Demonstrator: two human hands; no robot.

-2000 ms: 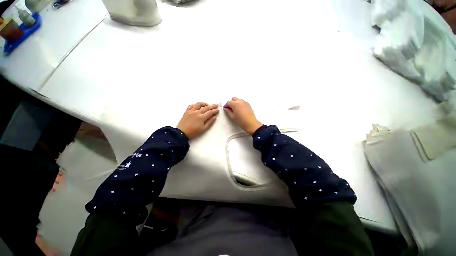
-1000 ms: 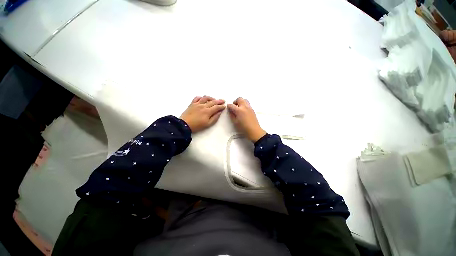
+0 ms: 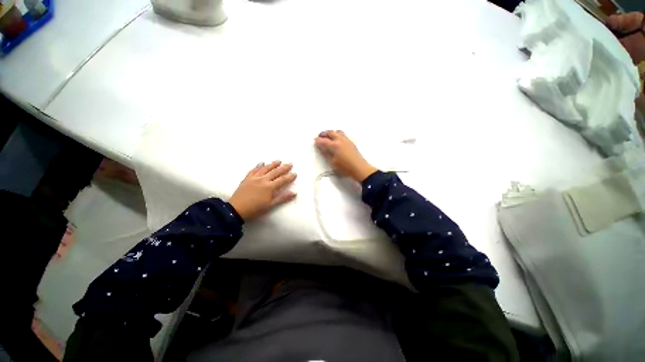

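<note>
A large off-white cloth panel lies on the white table and hangs over its near edge. Its curved opening with a raised rim lies partly beside my right forearm. My left hand rests palm down on the panel with its fingers apart and holds nothing visible. My right hand is at the panel's far part with its fingers curled and thumb close to them. Whether it pinches the cloth is hidden by glare and the fingers.
Grey-white cut panels drape over the table edge at right, with small cream pieces on top. White bundles lie far right. A whitish container and a blue tray stand at the left rear. Another person's hand shows far right.
My left hand has moved toward me and to the left, away from my right hand, its fingers spreading. The panel's opening has shifted slightly and its dark gap has closed.
</note>
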